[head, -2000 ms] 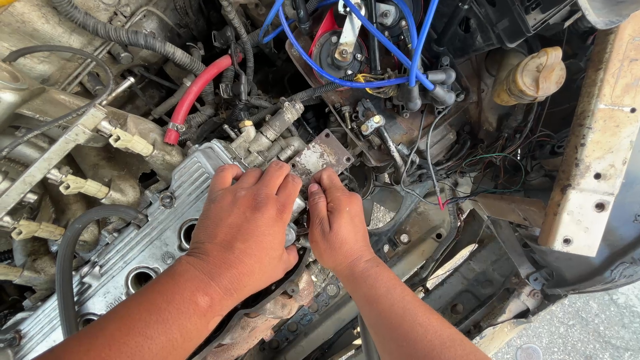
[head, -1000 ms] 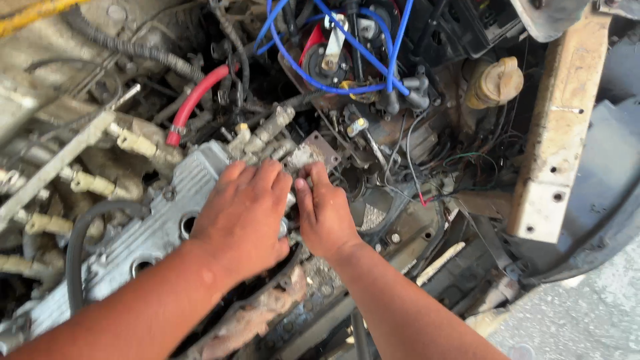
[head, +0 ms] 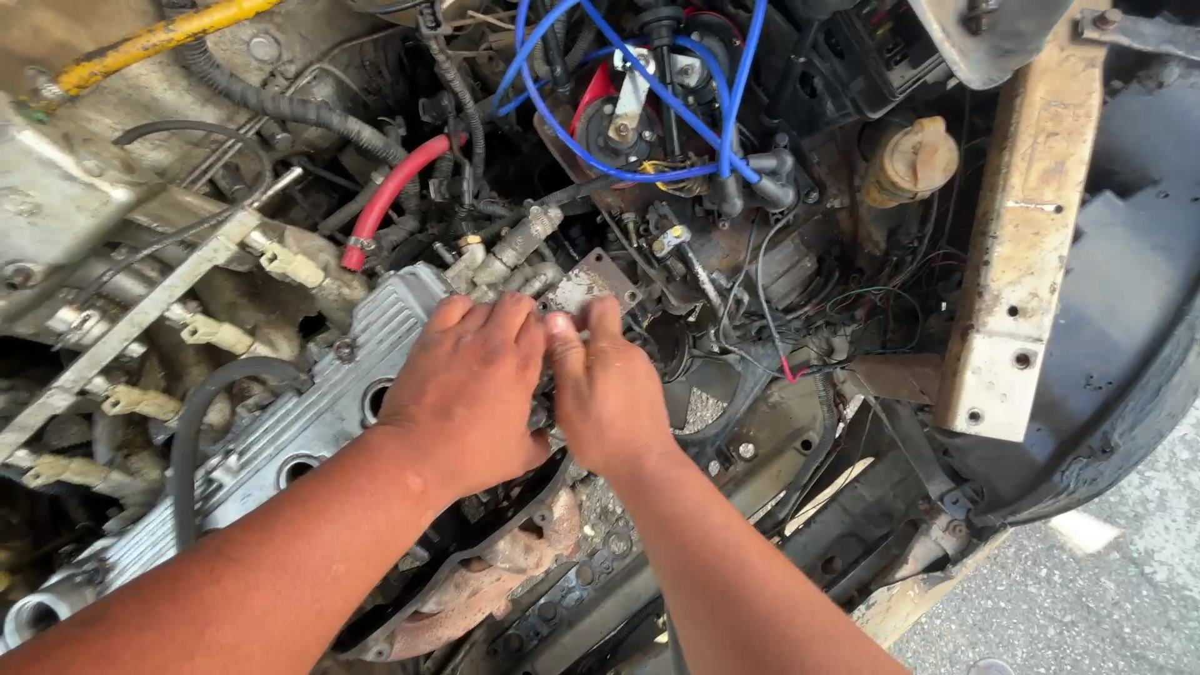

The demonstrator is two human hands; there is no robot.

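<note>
My left hand (head: pixel 473 389) lies palm down over the end of the silver ribbed valve cover (head: pixel 253 469), fingers bent over its far edge. My right hand (head: pixel 609 394) is close beside it, thumb toward the left fingertips, at a rusty metal plate with bolt holes (head: pixel 592 284). The hands hide whatever lies beneath them, so any grip cannot be made out. Just beyond the fingers are metal hose fittings (head: pixel 516 246). Below the hands runs a rusty exhaust manifold heat shield (head: pixel 497 595).
Blue spark plug wires (head: pixel 600 159) loop above the hands. A red hose (head: pixel 398 197) is at upper left, near a row of fuel injectors with pale connectors (head: pixel 216 333). Loose thin wires (head: pixel 773 309) and a pale metal body rail (head: pixel 1022 244) are on the right.
Both hands stay at the same end of the valve cover. The right hand's thumb and fingers have shifted slightly.
</note>
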